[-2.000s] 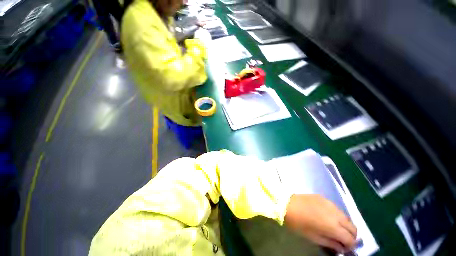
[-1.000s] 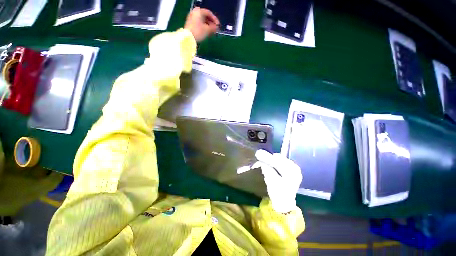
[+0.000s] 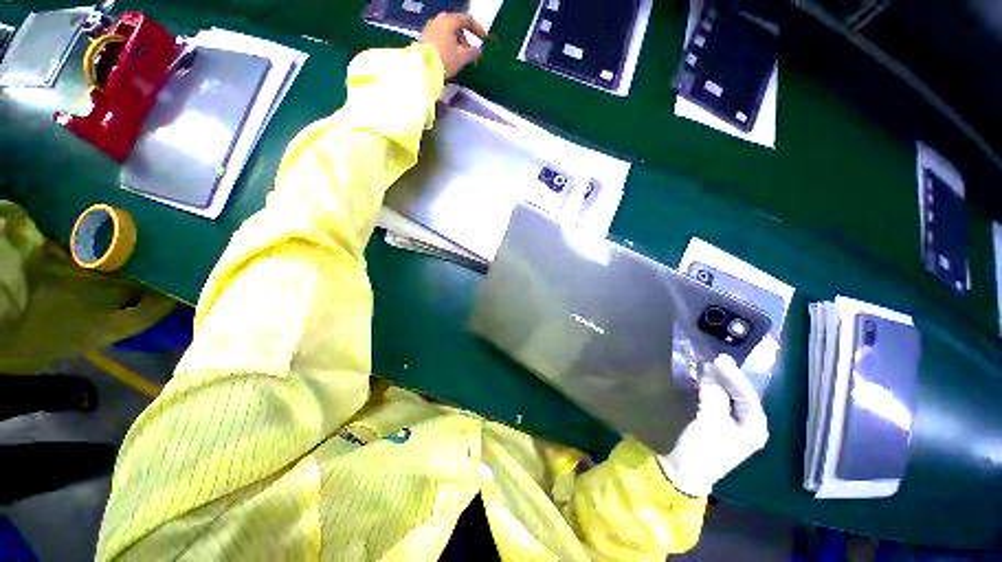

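Note:
My right hand [image 3: 720,423], in a white glove, holds a grey tablet back cover [image 3: 593,318] by its near right corner. The cover is tilted above the bench, outer face up, with a small logo and two dark camera rings at its right end. My left hand [image 3: 453,44] is bare and reaches to the far side, fingers curled. A small white bit shows at its fingertips; whether it is held is unclear. Silver covers with white sheets [image 3: 472,181] lie beneath my left forearm. Another cover on a white sheet [image 3: 703,255] is partly hidden behind the held cover.
Dark covers, inner faces up [image 3: 588,38], lie on white sheets along the far side. A white-edged stack [image 3: 868,395] stands at the right. At the left are a cover on white sheets [image 3: 198,126], a red object [image 3: 130,93], a yellow tape roll [image 3: 103,237] and a person's yellow sleeve [image 3: 66,307].
My view has turned from along the bench down to the covers. My gloved right hand came into view with the cover and has moved it rightwards, over the cover beside it. My left hand remains reached out.

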